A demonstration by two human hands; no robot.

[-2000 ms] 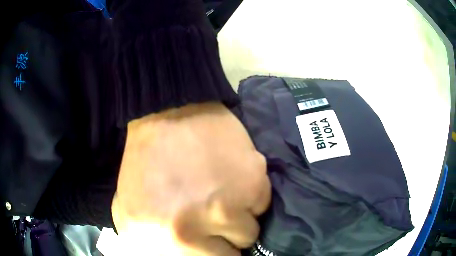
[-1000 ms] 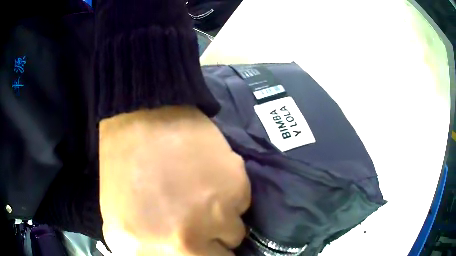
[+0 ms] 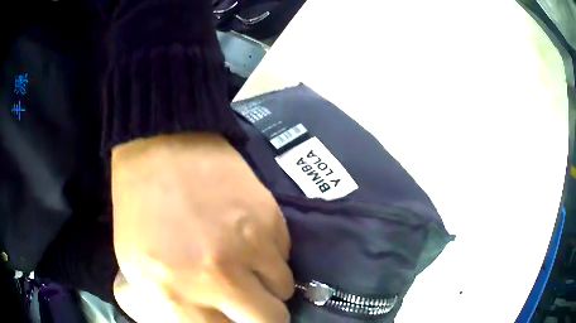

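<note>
A dark purplish fabric bag lies at centre right. On its lining are a white "BIMBA Y LOLA" label and a black barcode label. A silver zipper with its slider shows at the bottom. My left hand comes from the upper left, its fingers curled on the bag beside the slider; the fingertips are hidden. A bit of skin under it, by a second dark cuff, may be my right hand, mostly hidden; its grip cannot be told.
The cream tabletop curves at the right to a blue-trimmed edge. A grey metal plate and dark pieces with silver zips are at the top. The dark jacket with blue characters fills the left.
The bag has shifted left and turned, its labels moving left with it. The zipper and slider have come into clearer view. My left hand has moved left with the bag, uncovering more metal plate.
</note>
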